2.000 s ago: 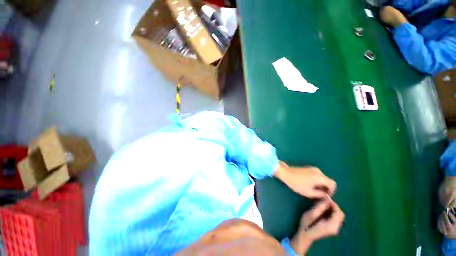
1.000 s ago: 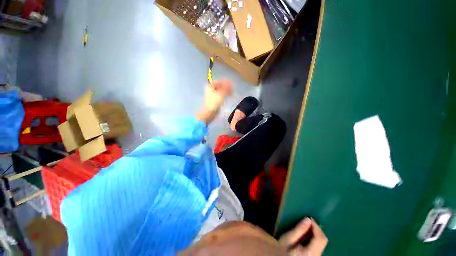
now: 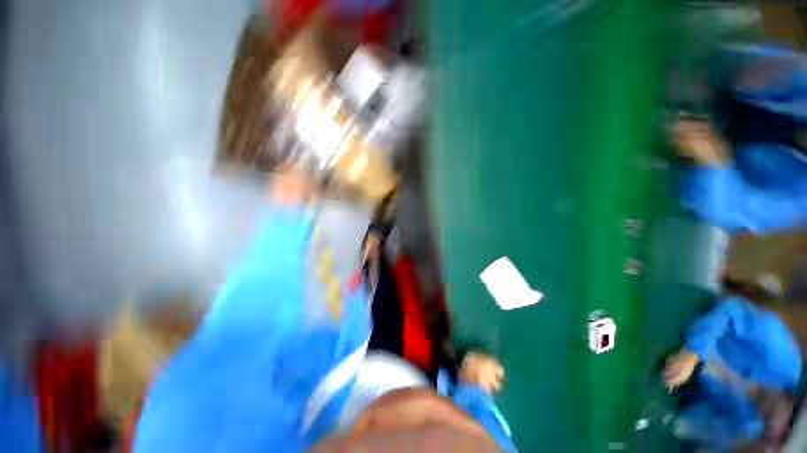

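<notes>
My left hand is blurred and reaches out over the floor to the near side of an open cardboard box; whether it holds anything cannot be told. My right hand is small and soft at the near edge of the green bench, with its fingers curled; nothing can be made out in it. A white paper scrap lies flat on the bench beyond my right hand. A white device with a small dark window lies on the brighter green strip.
Two people in blue smocks sit across the bench, one with a hand at the upper right, one with a hand at the lower right. Small blurred pieces lie on the strip. Red items stand at the lower left.
My hands were together over the bench, then parted. My left hand swung out over the floor and is now at the box. My right hand stayed by the bench edge. The view has turned.
</notes>
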